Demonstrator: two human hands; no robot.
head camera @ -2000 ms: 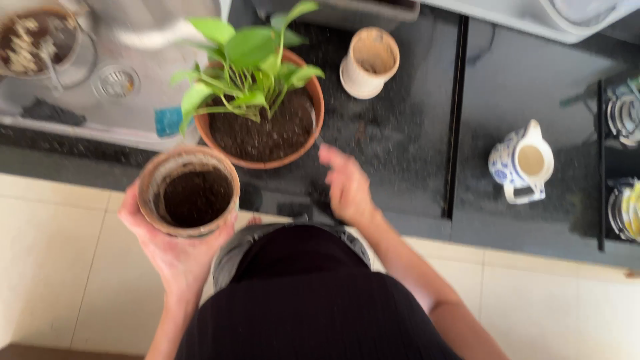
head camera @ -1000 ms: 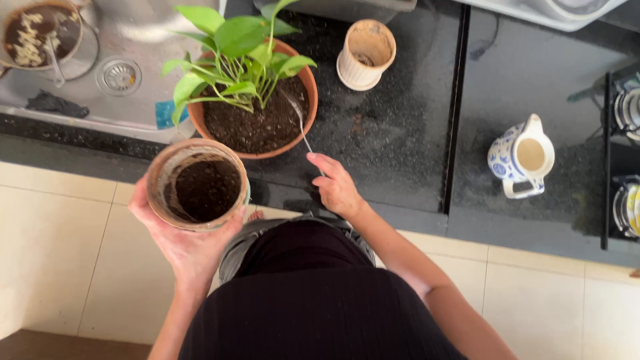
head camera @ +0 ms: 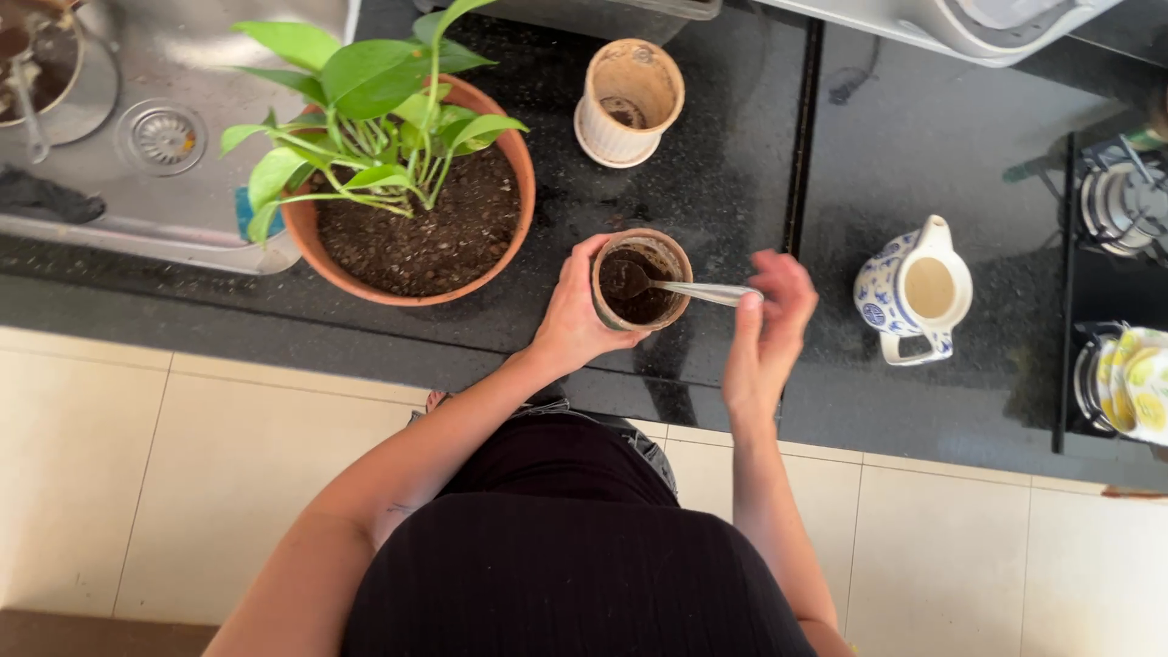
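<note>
My left hand (head camera: 579, 310) is wrapped round a small terracotta pot (head camera: 686, 265) on the black counter, its mouth facing up and some dark soil inside. A metal spoon (head camera: 703, 291) rests in that pot, bowl on the soil and handle out over the right rim. At the handle's end my right hand (head camera: 774, 319) has its thumb by the metal, other fingers blurred and apart; a firm grip is not visible. Left of the hands a large terracotta pot (head camera: 526, 196) holds soil (head camera: 429, 237) and a leafy green plant (head camera: 374, 78). Behind stands a ribbed pale pot (head camera: 630, 100) on a saucer.
At left is a steel sink (head camera: 205, 55) with a drain (head camera: 162, 137) and a pan. A blue-and-white ceramic jug (head camera: 912, 292) stands on the counter (head camera: 858, 401) at right, before the stove's burners (head camera: 1118, 205). A white rack or tray (head camera: 967, 46) lies at the back.
My left hand and the small pot have moved right, away from the large pot's front left. The spoon, earlier in the large pot's soil, is now in the small pot. The view has shifted.
</note>
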